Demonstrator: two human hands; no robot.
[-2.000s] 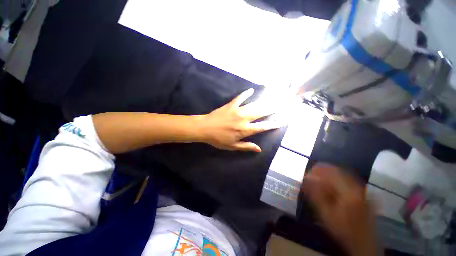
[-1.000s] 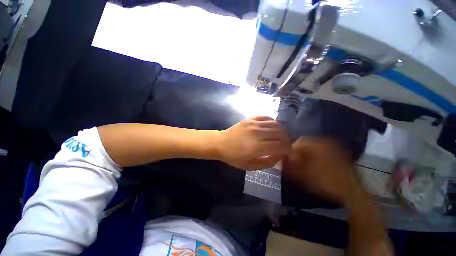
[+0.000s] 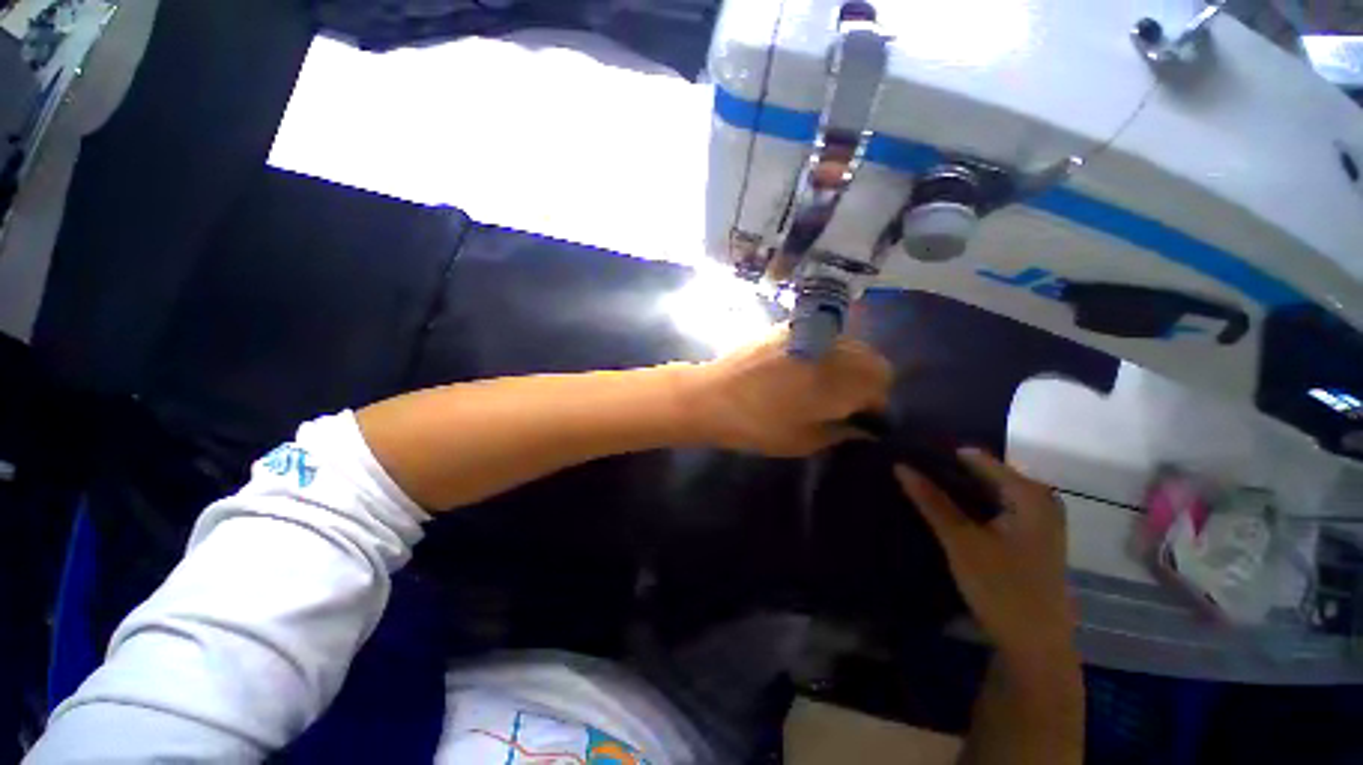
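Black garment cloth (image 3: 553,307) is spread left of the needle and reaches under the machine head. A black cut piece (image 3: 987,351) with a curved edge lies right of the needle. My left hand (image 3: 792,392) is just in front of the presser foot area, its fingers curled on the black cloth; its fingertips are partly hidden. My right hand (image 3: 1005,546) is at the lower right of it, thumb and fingers pinching a fold of the black cloth. The needle is lost in bright glare.
The white sewing machine head (image 3: 1031,105) with a blue stripe fills the upper right. The white bed (image 3: 478,127) shows behind the cloth. A clear bag with something pink (image 3: 1176,508) lies at the right. More black cloth (image 3: 523,27) lies behind the bed.
The view has shifted towards the machine. My left hand has gone from flat and spread to curled by the needle. My right hand has taken hold of the cloth, which now covers the ruler scale.
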